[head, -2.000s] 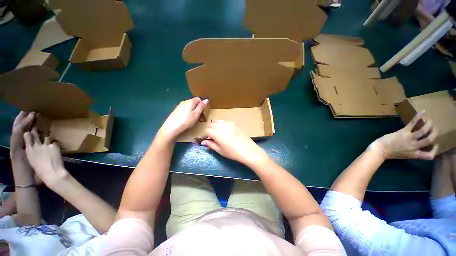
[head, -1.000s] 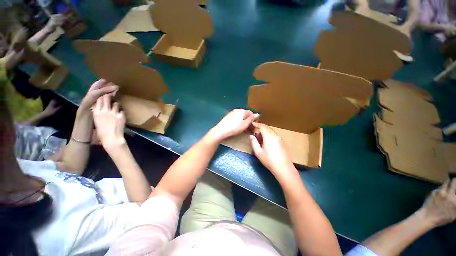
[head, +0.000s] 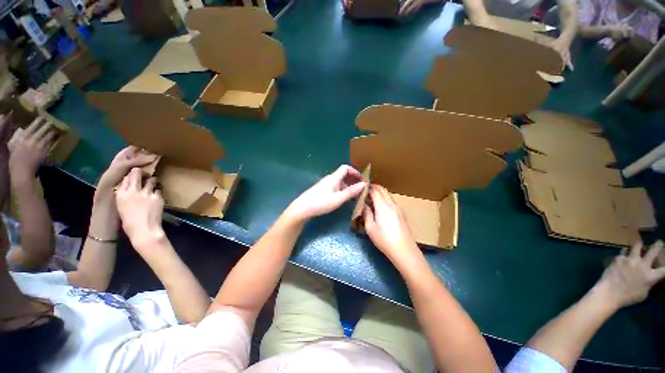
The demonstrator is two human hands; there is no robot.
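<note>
The brown mailer box (head: 426, 215) lies on the table in front of me, its lid panel (head: 430, 149) standing up behind the tray. Its right wall is up. The left side panel (head: 362, 198) stands raised, seen nearly edge-on between my hands. My left hand (head: 328, 193) pinches the panel's upper edge from the outside, at the left. My right hand (head: 386, 218) is at the panel's inner side, over the left end of the tray, its fingers on the panel. The tray's left inner corner is hidden by my right hand.
A stack of blanks (head: 583, 193) lies to the right, with another person's hand (head: 634, 273) near it. Erected boxes stand at upper left (head: 237, 95) and behind my box (head: 496, 73). The left neighbour's hands (head: 138, 193) work on a box. The dark-green table's edge (head: 343, 277) runs before me.
The left side panel has swung up from lying flat to upright between my hands. The view has turned left since the earliest frame, so the box sits farther right.
</note>
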